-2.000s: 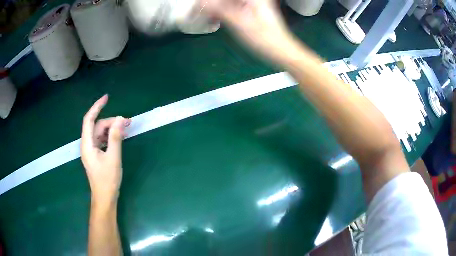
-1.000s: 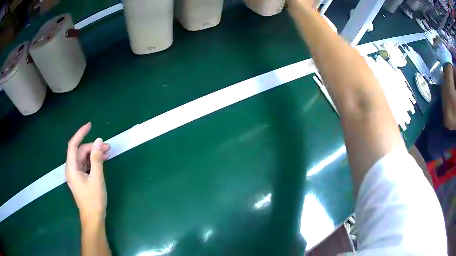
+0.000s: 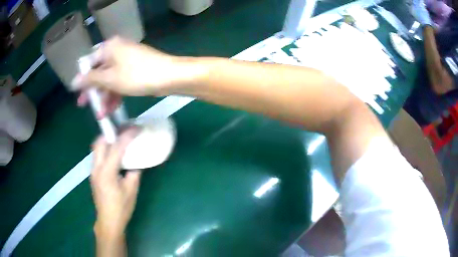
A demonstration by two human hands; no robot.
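Note:
An off-white rounded humidifier top (image 3: 150, 144) is held over the green bench at the left, blurred. My left hand (image 3: 113, 175) grips its left edge from below. White wick tubes (image 3: 103, 118) stand up from the top. My right hand (image 3: 113, 68) is closed around the tubes above my left hand. The exact grip of the fingers is blurred.
Beige water tanks (image 3: 68, 45) stand along the far side and left of the bench. A bright pile of white tubes (image 3: 346, 62) lies at the right, beside a white post (image 3: 299, 17). Another person's arm (image 3: 434, 60) is at the far right.
My right hand has come back from the far tanks to the left, now with the tubed top. My left hand, empty before, has taken hold of the top. The view has shifted.

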